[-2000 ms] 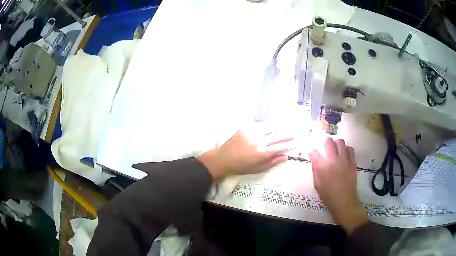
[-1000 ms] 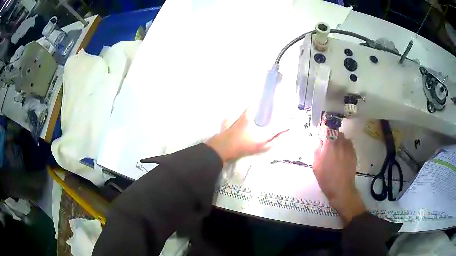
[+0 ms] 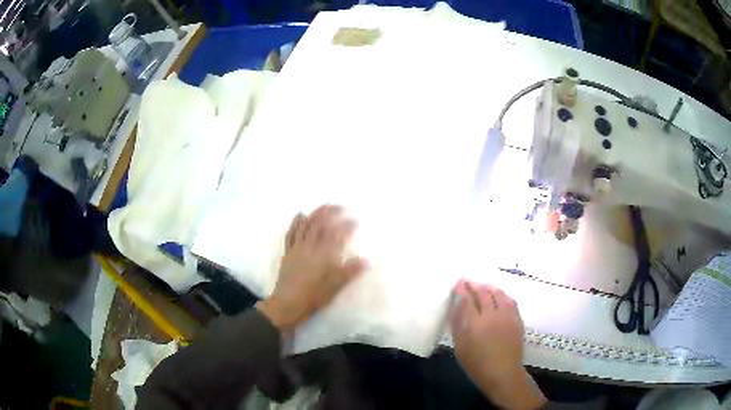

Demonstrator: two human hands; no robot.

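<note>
A white fabric piece lies on the white table in front of me, its near edge at the table's front edge. My left hand lies spread and flat on the fabric's left part, slightly blurred. My right hand is at the fabric's right corner, with the fingers bent over its edge; the fingertips seem to pinch it. The off-white sewing machine head stands to the right, its needle area in bright glare, away from both hands.
Black-handled scissors and a printed sheet lie right. A lamp stands left of the head. A tan card lies at the back. Cream fabric hangs over the left blue bin. A yellow tube and carton are lower left.
Both hands have moved left, away from the needle area. My left hand has spread flat on the fabric, and my right is at its corner. The view has shifted, showing the tan card.
</note>
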